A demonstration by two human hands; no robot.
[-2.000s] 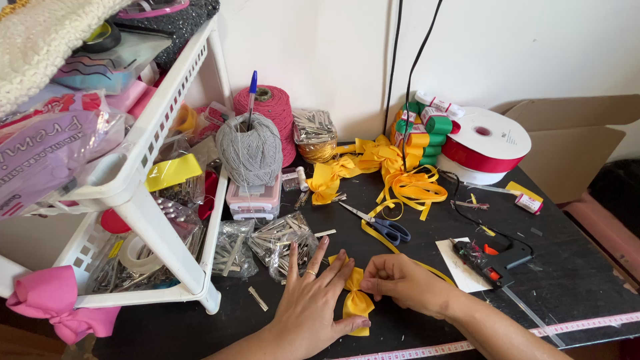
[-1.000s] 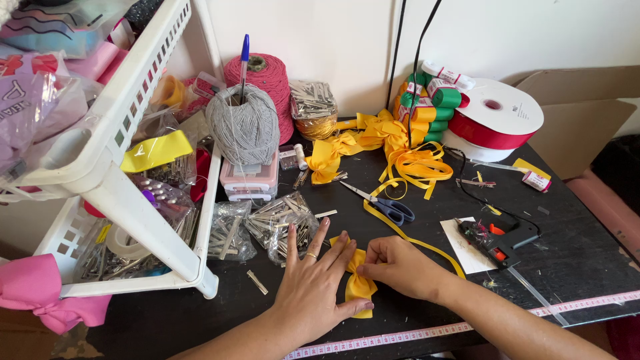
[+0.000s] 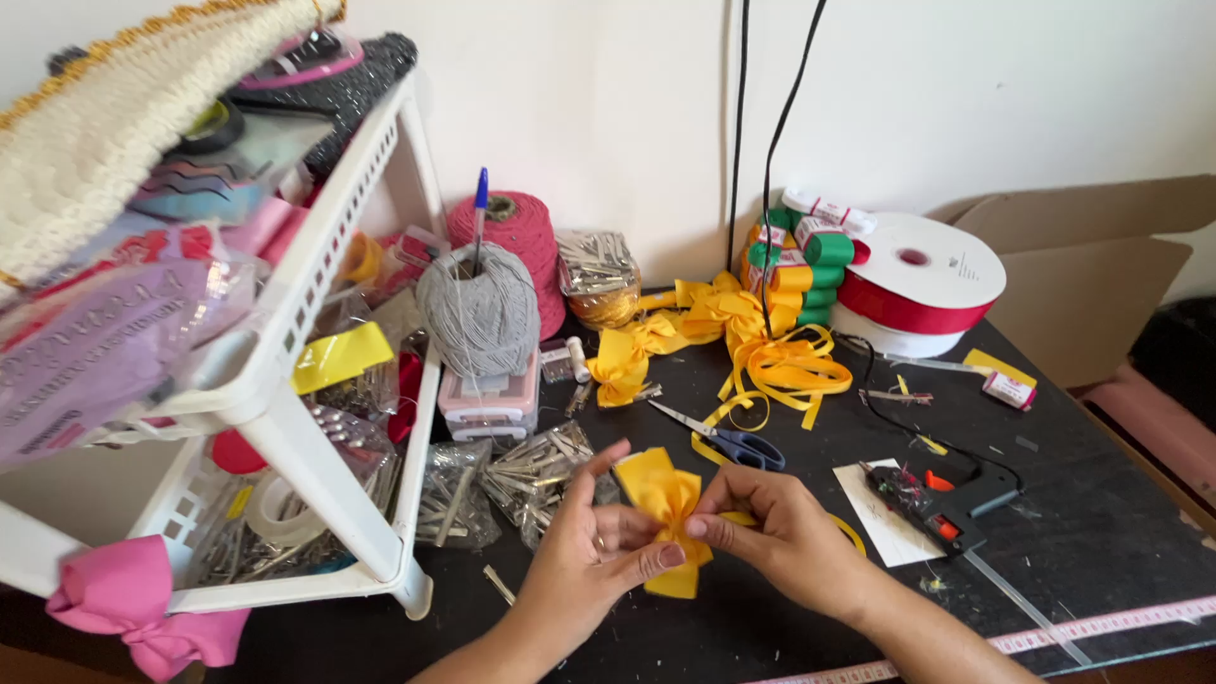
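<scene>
A yellow ribbon bow (image 3: 665, 494) is held between both hands above the dark table. My left hand (image 3: 603, 541) grips its left side, thumb in front and fingers behind. The thumb and forefinger of my right hand (image 3: 769, 532) pinch the bow near its middle. From my right hand a narrow yellow ribbon (image 3: 845, 532) trails to the right. Just behind lie blue-handled scissors (image 3: 736, 442) with their blades apart. Finished yellow bows (image 3: 622, 361) and a loose coil of yellow ribbon (image 3: 793, 370) are farther back.
A glue gun (image 3: 950, 503) rests on white card (image 3: 864, 484) at right. A pink measuring tape (image 3: 1111, 622) runs along the front edge. Bags of metal clips (image 3: 546, 475), grey yarn (image 3: 480, 309) and a white plastic rack (image 3: 323, 475) stand left. Ribbon spools (image 3: 917, 271) are behind.
Earlier the bow lay on the table under my left hand's spread fingers. Now it is lifted and turned upright between both hands, with my left fingers curled around its side.
</scene>
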